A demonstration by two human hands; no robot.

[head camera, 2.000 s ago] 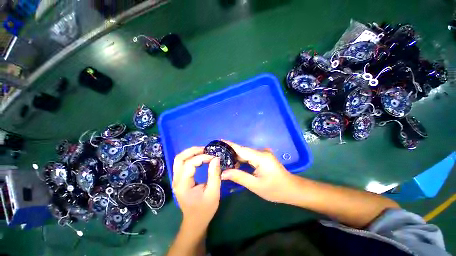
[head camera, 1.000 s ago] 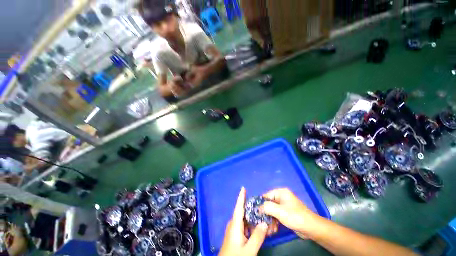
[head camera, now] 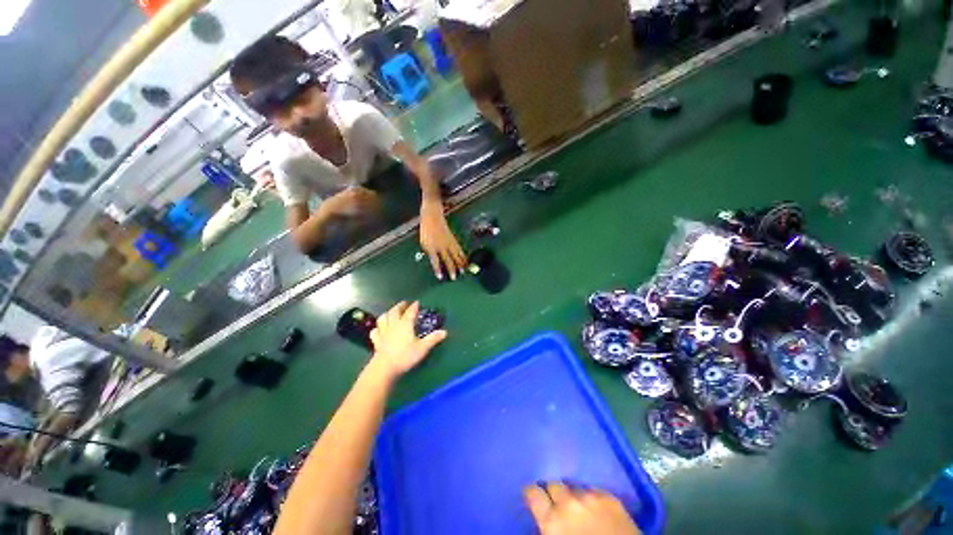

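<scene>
My left hand is stretched out beyond the blue tray, low over the green worktop. A round wired unit shows between its fingers and thumb; whether it is gripped or only touched cannot be told. My right hand is over the lower part of the tray, cut off by the bottom edge, fingers bent down. Its fingertips are blurred and any small thing under them is hidden. Piles of round wired units lie right of the tray and at lower left.
Across the rail, another person's hand reaches onto the worktop beside a black cylinder. Another black cylinder stands left of my left hand. More cylinders lie along the far side. A cardboard box is beyond the rail.
My hands have parted: the left moved forward past the tray, the right stays low over it. The unit held between them is no longer there. The other person's arm now reaches over the rail.
</scene>
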